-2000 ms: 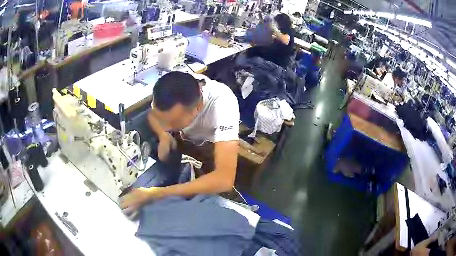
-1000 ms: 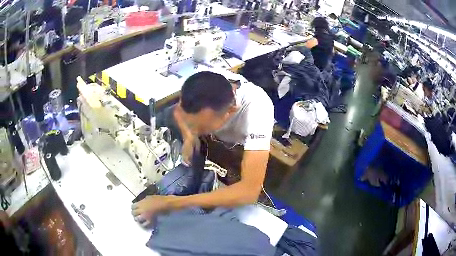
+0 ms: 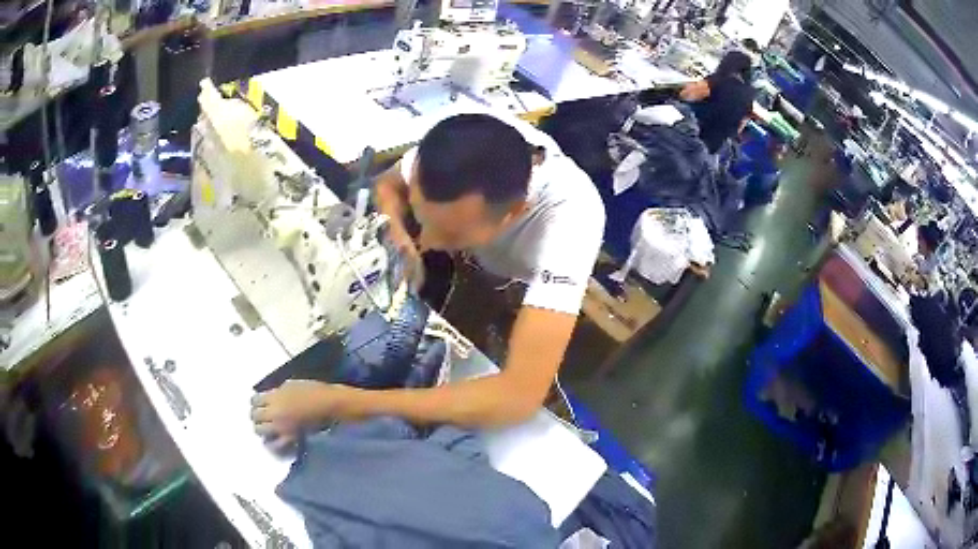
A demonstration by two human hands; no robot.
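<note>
Neither of my hands is in view. Nearest in front of me, a slate-blue garment piece (image 3: 413, 488) lies over the front of the white table (image 3: 193, 311), with a white cloth part (image 3: 552, 466) beside it. Across the table, a person in a white T-shirt (image 3: 563, 241) bends over it. One hand of that person (image 3: 290, 413) lies on a near-black section (image 3: 311, 365) that runs to the needle area of the cream sewing machine (image 3: 290, 214). The person's other arm is raised behind the machine head, the hand partly hidden.
Dark thread cones (image 3: 129, 220) stand left of the machine. Small metal tools (image 3: 166, 386) lie on the tabletop. Behind are a second machine table (image 3: 322, 102) and a heap of dark garments (image 3: 665, 161). A green aisle (image 3: 697, 354) and a blue-sided bin (image 3: 794, 375) are at the right.
The view has shifted. The person's near hand has moved away from the needle, and more of the near-black section shows. The other hand has moved closer to the machine head. My hands are in none of the frames.
</note>
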